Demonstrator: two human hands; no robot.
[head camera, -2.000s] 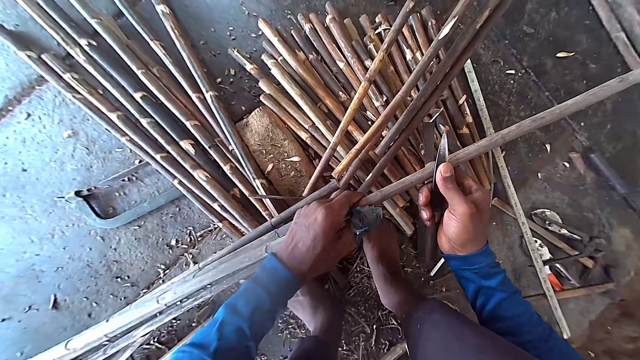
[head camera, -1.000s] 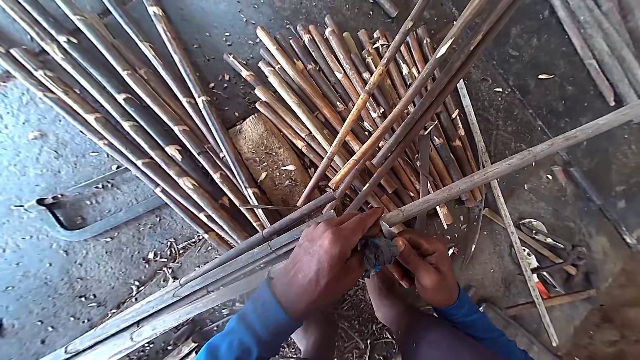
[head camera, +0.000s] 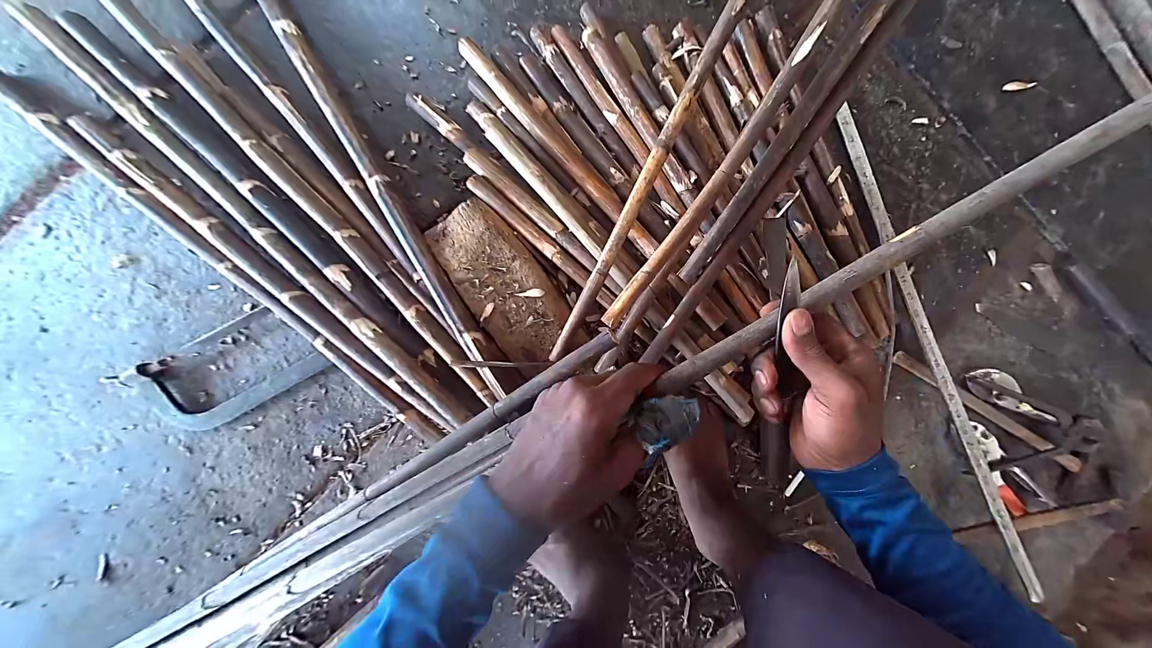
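A long grey-brown cane pole (head camera: 990, 193) runs from the lower left to the upper right, across the front of me. My left hand (head camera: 576, 441) is closed around it near the centre, beside a dark cloth-like wrap (head camera: 668, 421) just below the pole. My right hand (head camera: 828, 382) holds a knife (head camera: 789, 301) by its lower end, with the blade pointing up against the pole's near side. The knife's handle is mostly hidden by my fingers. A pale cut mark shows on the pole to the right of the blade.
Long canes (head camera: 261, 193) lean at the left, above a hacksaw frame (head camera: 234, 409). Shorter cane pieces (head camera: 576, 153) lie behind the hands, near a wooden block (head camera: 499, 279). A thin pale strip (head camera: 936, 360) and small tools (head camera: 1017, 396) are at the right. Shavings surround bare feet (head camera: 589, 571).
My right hand has moved right, away from my left hand, and the knife blade now shows upright at the pole. A pale mark on the pole now shows right of my right hand.
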